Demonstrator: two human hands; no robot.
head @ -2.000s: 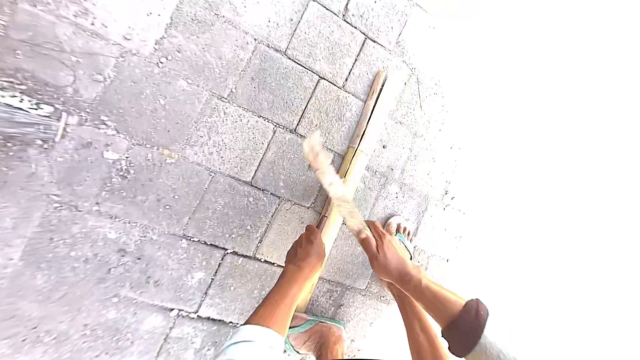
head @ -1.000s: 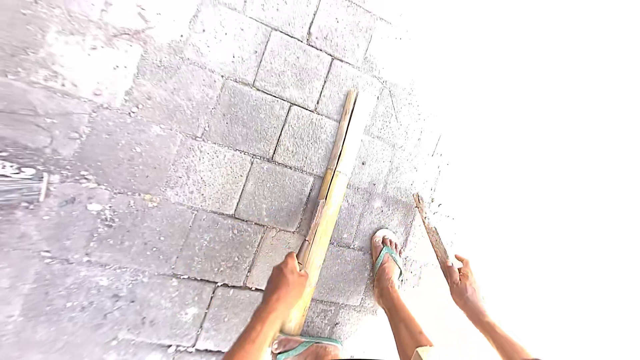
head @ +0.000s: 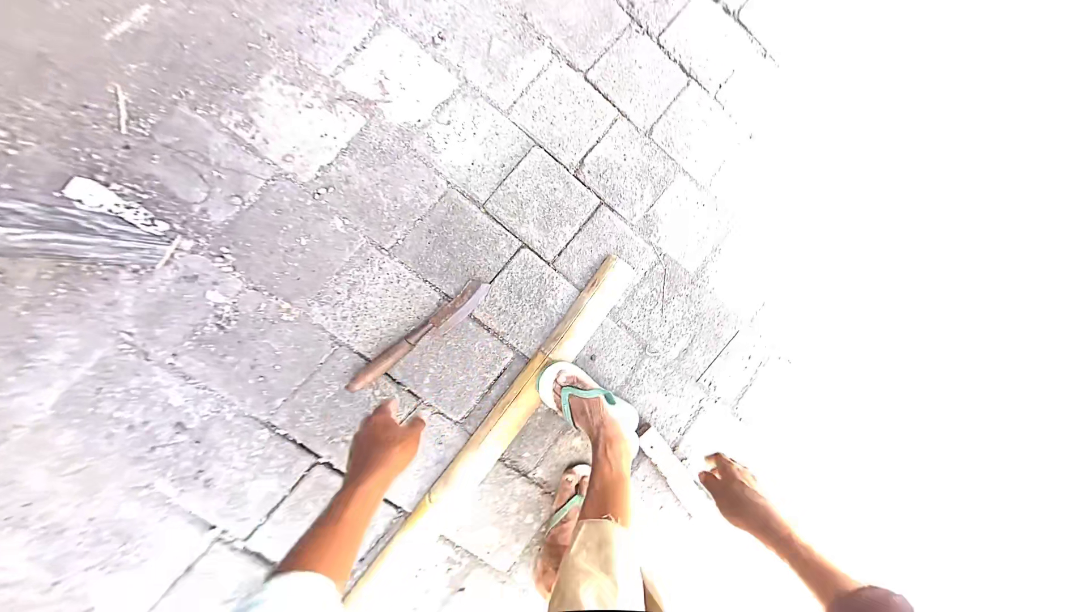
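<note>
A bamboo pole (head: 510, 408) lies diagonally on the pavers, with a foot in a teal-strapped flip-flop (head: 595, 399) against its right side. Left of the pole a large knife with a wooden handle (head: 421, 336) rests flat on the ground. My left hand (head: 385, 438) is just below the knife's handle, fingers partly curled, with nothing seen in it. To the right, my right hand (head: 735, 484) hangs apart from the pole, fingers bent and holding nothing visible. Between that hand and the foot lies a pale flat strip (head: 667, 463), its lower end lost in glare.
Square concrete pavers (head: 544, 200) cover the ground. A bundle of thin grey strands (head: 85, 234) lies at the far left beside a white scrap (head: 115, 204). My other flip-flopped foot (head: 563, 523) stands right of the pole. Strong glare washes out the right side.
The strip that was in my right hand is now on the ground, the hand bare. My left hand has come off the pole. The knife shows left of the pole, and a foot is now against the pole.
</note>
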